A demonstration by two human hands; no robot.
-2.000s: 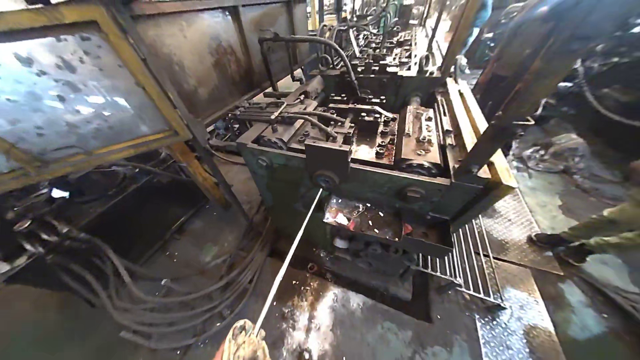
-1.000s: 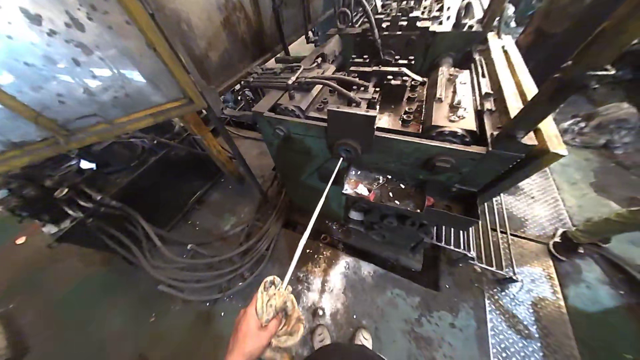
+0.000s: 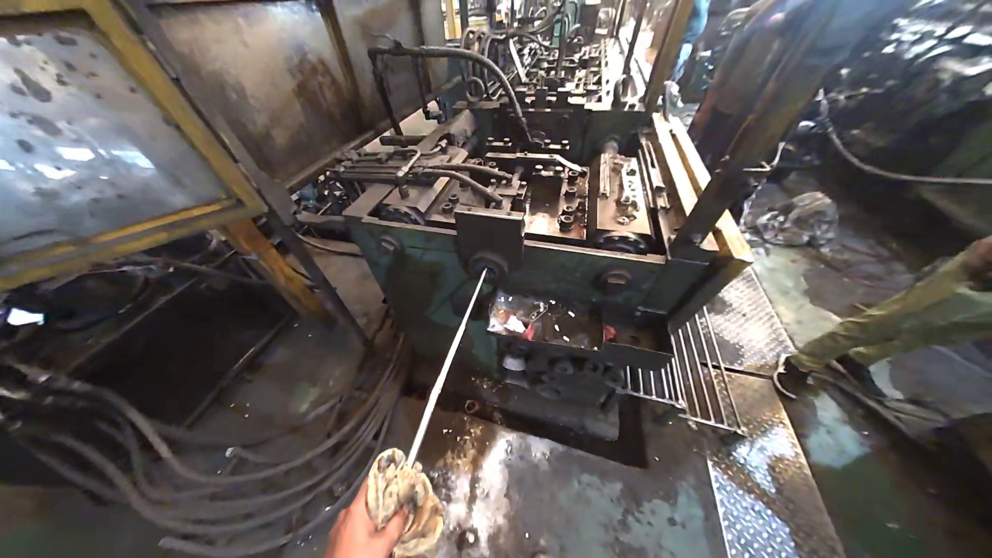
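Note:
My left hand point(image 3: 368, 531), low in the view and left of centre, is closed on a stained cloth point(image 3: 403, 500) wrapped about the near end of a long, thin pale rod point(image 3: 446, 368). From the cloth the rod slants up to a round fitting point(image 3: 487, 266) on the front of a green machine point(image 3: 426, 287). Whether its far end sits inside the fitting or only touches it, I cannot tell. My right hand is out of view. An open metal tray point(image 3: 573, 329) with small loose pieces and a plastic bag is fixed to the machine's front, right of the rod.
Thick hoses point(image 3: 256, 473) lie on the floor at left, below a yellow-framed panel point(image 3: 132, 116). A metal rack point(image 3: 690, 380) and tread-plate flooring point(image 3: 748, 496) are at right. A person's legs point(image 3: 891, 325) show at the right edge. The floor before the machine looks wet or oily.
The view has shifted since one second ago, and my feet, visible then, are out of view. The cloth and rod remain in my left hand throughout.

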